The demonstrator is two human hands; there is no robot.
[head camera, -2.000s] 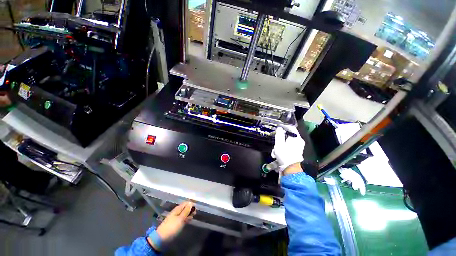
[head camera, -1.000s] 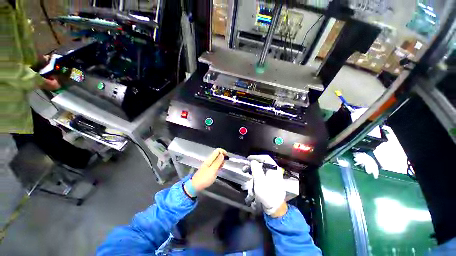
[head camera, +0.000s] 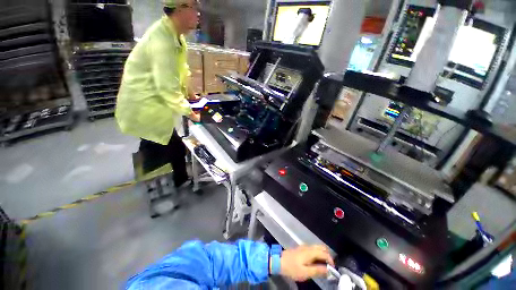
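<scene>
The black test fixture stands on a white stand at the right. Its grey press plate is above a board with orange parts, mostly hidden. Red and green buttons and a glowing red display are on its front. My bare left hand is at the fixture's front edge, its bent fingertips on white glove cloth. My gloved right hand shows only as blurred white fingers at the bottom edge, mostly cut off. A black item with a yellow end is beside it.
A person in a yellow-green smock stands at a second black fixture on the left. A stool is behind that person. Yellow-black tape crosses the grey floor. Dark racks stand at the far left.
The view has swung left, so the fixture lies farther right and the other person shows more fully. My left hand has gone from beside the gloved right hand to touching the glove.
</scene>
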